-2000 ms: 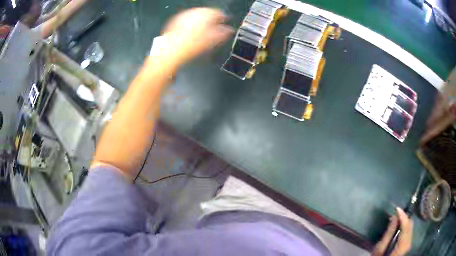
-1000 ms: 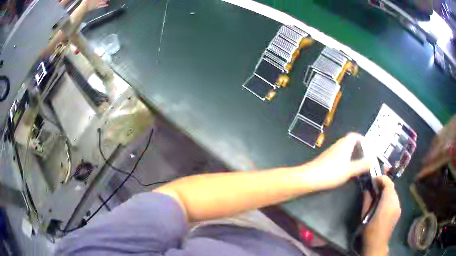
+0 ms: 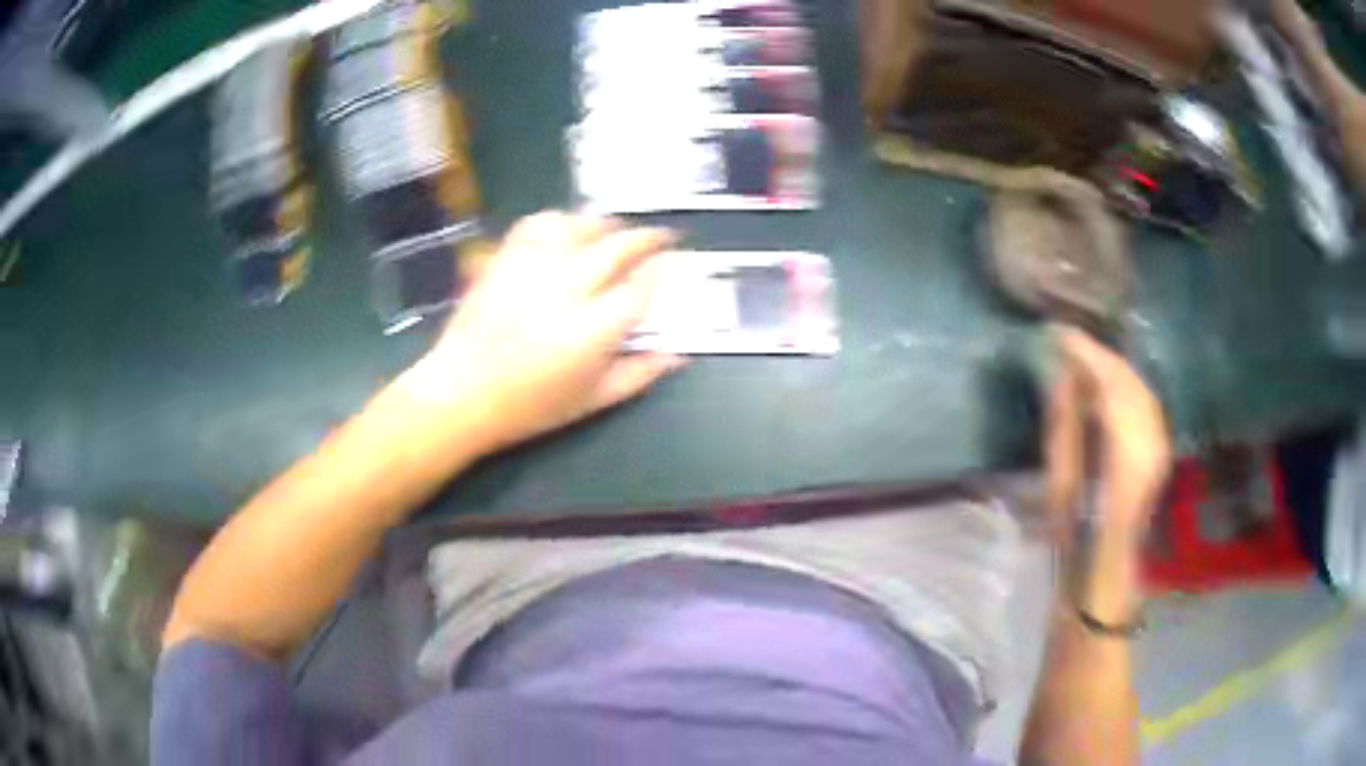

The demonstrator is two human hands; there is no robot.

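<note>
My left hand point(image 3: 542, 332) is at the left end of a single white circuit board point(image 3: 704, 299), with thumb and fingers around that end. The board lies flat on the dark green bench top and has a dark square and red patches at its right end. Behind it, several similar boards point(image 3: 644, 150) lie in a row. My right hand point(image 3: 1106, 427) is at the right, blurred, beside the round pale ring point(image 3: 1058, 247). A dark thing seems to lie along its fingers, too blurred to tell.
Two overlapping rows of LCD screens with orange edges, one at far left point(image 3: 255, 150) and one nearer point(image 3: 390, 135). A brown cardboard box point(image 3: 1034, 45) stands at the back right. A red object point(image 3: 1221, 524) is below the bench edge at right. Another person's arm point(image 3: 1326, 83) shows at upper right.
The view has swung to the right. My hands, close together at the boards before, are now apart: left at a single board's left end, right by the ring.
</note>
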